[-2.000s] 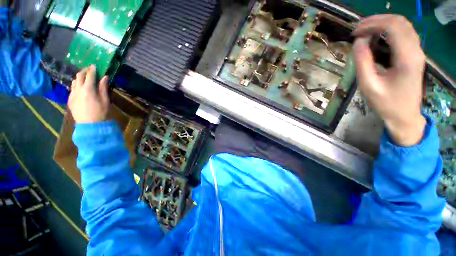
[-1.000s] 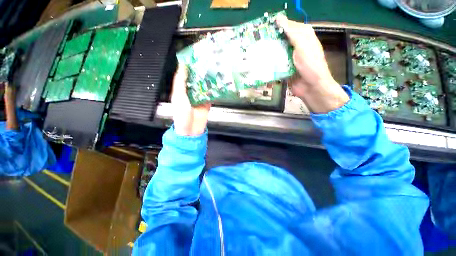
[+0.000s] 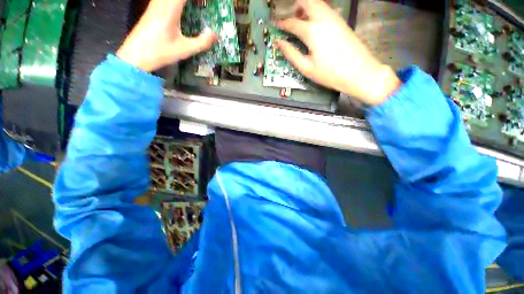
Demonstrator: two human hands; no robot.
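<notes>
My left hand (image 3: 164, 37) grips a populated green circuit board (image 3: 227, 31) by its left side, tilted over the left pockets of the carrier (image 3: 313, 99). The hand's upper part is cut off by the top edge. Another board (image 3: 281, 66) lies at the carrier's lower right pocket. My right hand (image 3: 327, 49) is over that board's right side with thumb and fingers spread and nothing gripped; whether the fingertips touch the board is unclear.
The line rail (image 3: 270, 120) runs before me. Filled carrier (image 3: 480, 63) stands to the right. Ribbed black plate (image 3: 100, 34) and green board panels (image 3: 37, 46) are at left. Empty carriers (image 3: 174, 166) are stacked low at left. A sleeve shows at the left edge.
The larger board panel held between both hands is gone from view as one piece. My left hand now holds a smaller board over the carrier; my right hand has let go and spread.
</notes>
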